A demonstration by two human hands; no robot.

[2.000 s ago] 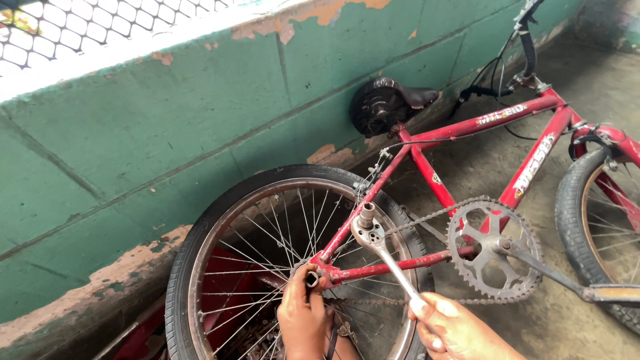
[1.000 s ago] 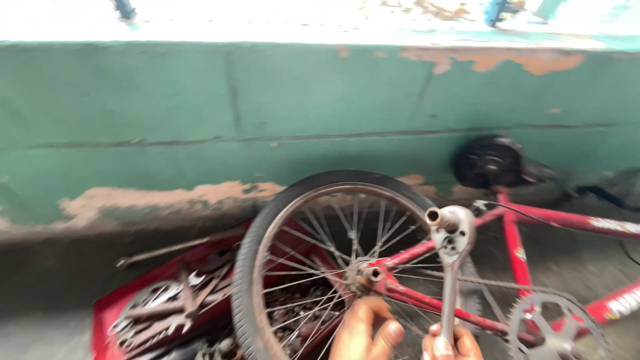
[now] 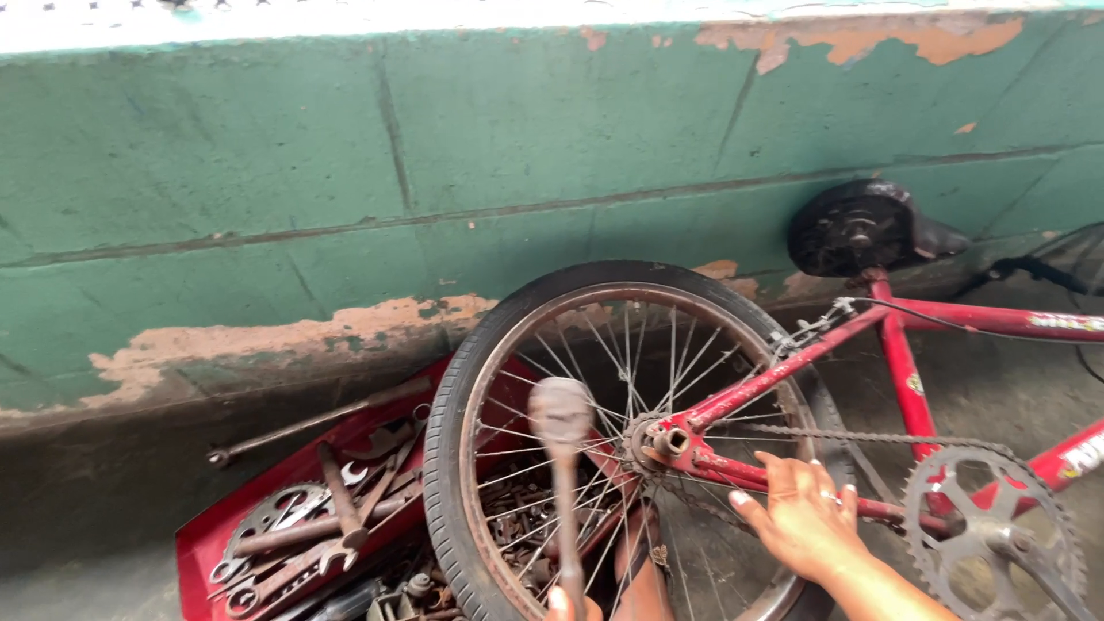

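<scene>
My left hand (image 3: 573,606), at the bottom edge and mostly out of view, grips the handle of a ratchet wrench (image 3: 565,457); its blurred round head stands in front of the rear wheel's spokes. My right hand (image 3: 802,517) has its fingers spread over the lower red frame tube and holds nothing. A metal socket (image 3: 673,442) with a square hole sits at the hub end of the rear wheel (image 3: 448,431). The red bicycle frame (image 3: 785,371) carries the chain (image 3: 871,434), the chainring (image 3: 927,517) and a black saddle (image 3: 862,228).
A red metal tray (image 3: 194,552) of wrenches, a hammer (image 3: 345,509), a loose chainring and small rusty parts lies left of and behind the wheel. A long metal bar (image 3: 293,427) rests across its back edge. The green wall (image 3: 302,172) runs behind. A person's foot (image 3: 642,552) shows beyond the spokes.
The ratchet wrench was in my right hand and is now in my left, farther left. My right hand has let go and spread by the frame tube. The view has swung left, showing the tray.
</scene>
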